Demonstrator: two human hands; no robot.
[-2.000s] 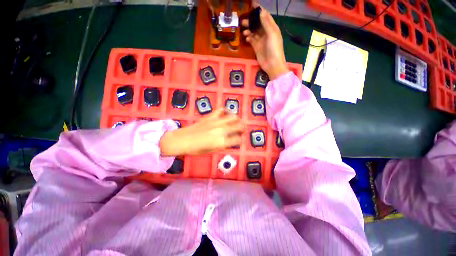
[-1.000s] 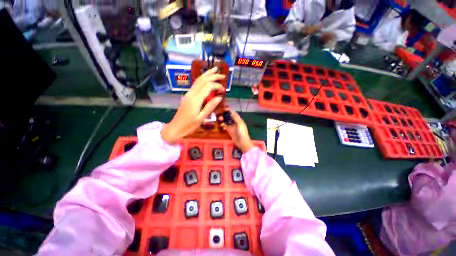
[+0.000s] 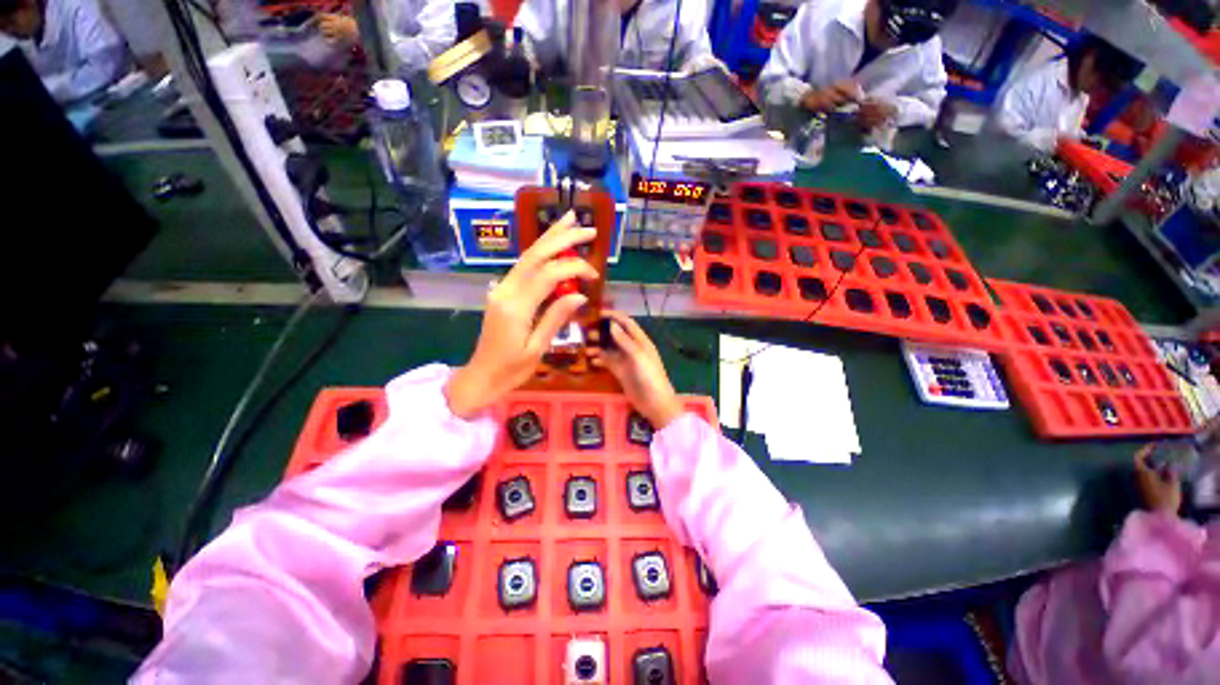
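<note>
The orange-brown test fixture [image 3: 598, 220] stands upright behind the tray. My left hand [image 3: 519, 319] is around its red clamp handle [image 3: 567, 286], fingers curled over it. My right hand [image 3: 637, 368] is low at the fixture's right side, its fingertips on a small black device unit [image 3: 605, 331]. A whitish spot of the fixture nest [image 3: 567, 340] shows between the hands. The red-orange parts tray [image 3: 549, 529] lies nearest me, with black units with pale rings, glossy black units on the left and one pale-faced unit [image 3: 585, 660]. My forearms cover part of it.
A power supply [image 3: 669, 191] with red digits and a blue-framed meter [image 3: 486, 236] stand behind the fixture. Paper sheets [image 3: 800, 402], a pen [image 3: 745, 399], a calculator [image 3: 957, 376] and further trays [image 3: 836, 261] lie right. A bottle [image 3: 401, 161] stands left. People in white sit across; a pink sleeve shows right.
My left hand has gone from over the tray up to the clamp handle. My right hand stays at the fixture with the black unit, now lower beside it. The view has tilted up.
</note>
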